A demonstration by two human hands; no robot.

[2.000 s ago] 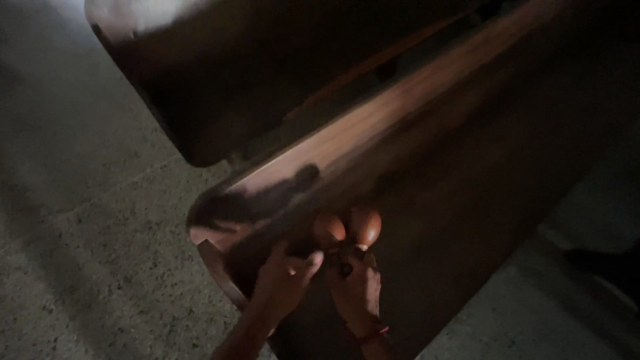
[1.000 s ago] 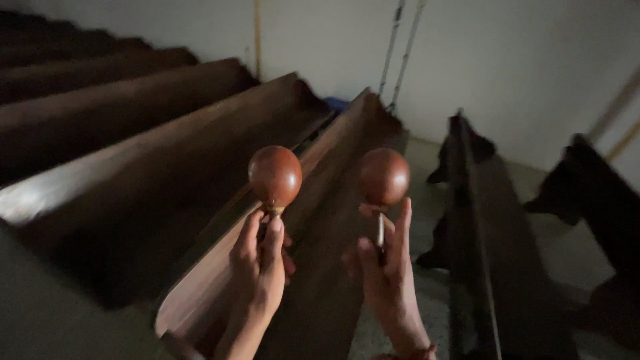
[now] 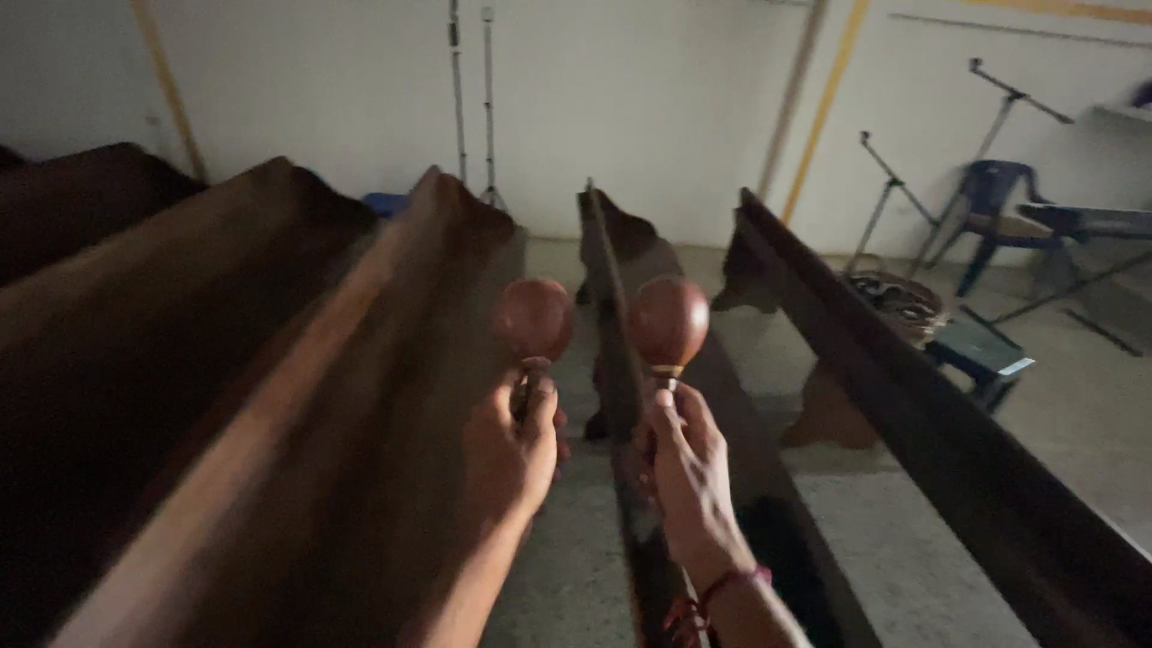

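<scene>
Two reddish-brown maracas are held upright side by side in the middle of the view. My left hand (image 3: 517, 436) is closed around the handle of the left maraca (image 3: 535, 319), just below its round head. The right maraca (image 3: 669, 322) has a pale ring at its neck, and my right hand (image 3: 688, 450) grips its handle, thumb toward me. A gap separates the two heads. A red bracelet circles my right wrist. Most of each handle is hidden by the fingers.
Rows of dark wooden benches (image 3: 297, 396) run away on both sides toward a pale wall (image 3: 612, 108). At the right stand microphone stands (image 3: 891, 183), a dark plastic chair (image 3: 985, 202), a small stool (image 3: 976, 346) and a coiled heap (image 3: 895, 301) on the floor.
Two seconds ago both maracas were low by a bench with their heads close together; one second ago they were up and farther apart. Now they are nearer each other. The view has swung up.
</scene>
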